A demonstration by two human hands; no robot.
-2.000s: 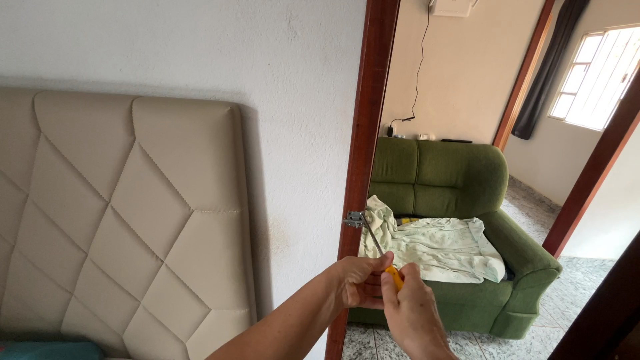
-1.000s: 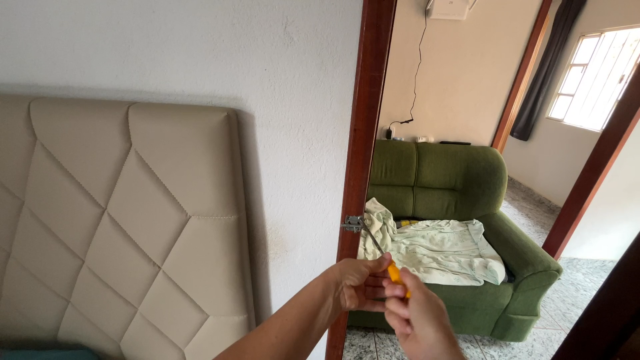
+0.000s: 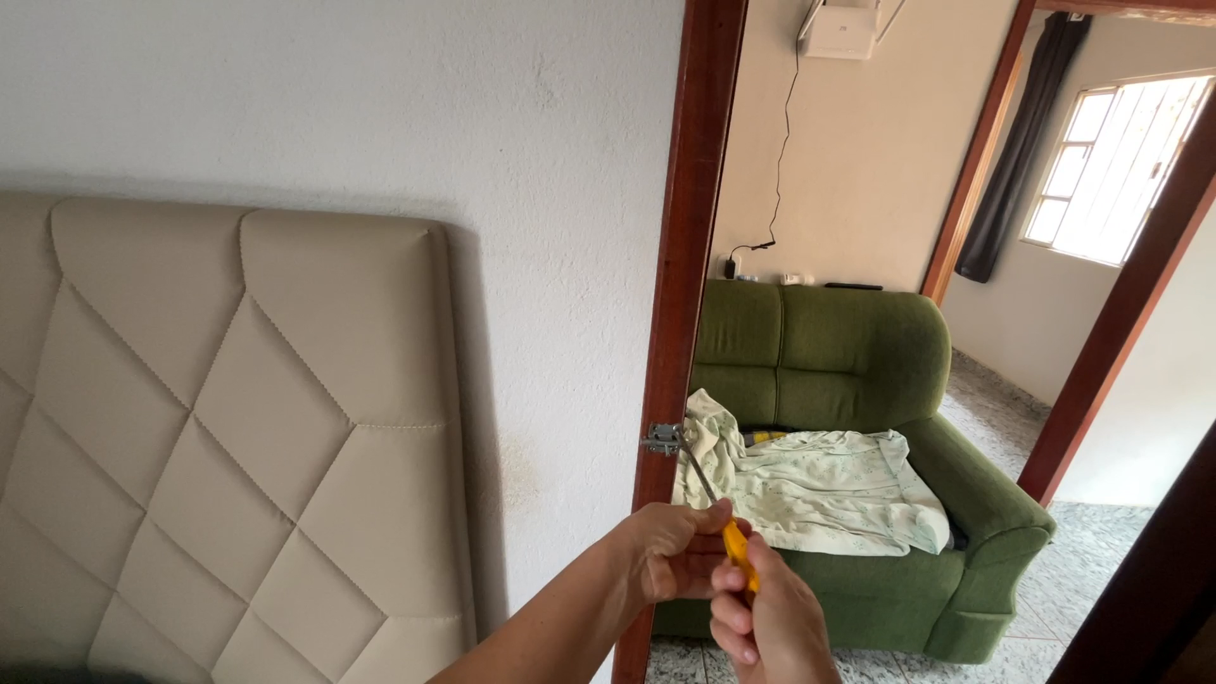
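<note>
My right hand (image 3: 765,608) grips the yellow handle of a screwdriver (image 3: 738,551). The fingers of my left hand (image 3: 679,551) pinch the tool where its handle meets the shaft. From there the shaft slants up and left, its tip at a small metal latch or bolt fitting (image 3: 663,438) on the dark red wooden door frame (image 3: 676,313). Whether the tip sits in a screw cannot be made out.
A padded beige headboard (image 3: 351,332) stands against the white wall on the left. Beyond the doorway is a green sofa (image 3: 855,589) with a pale patterned cloth (image 3: 826,484) on it. A dark wooden edge (image 3: 1149,570) crosses the lower right.
Both hands stay on the screwdriver near the fitting, with the fingers of the right hand shifting slightly around the handle.
</note>
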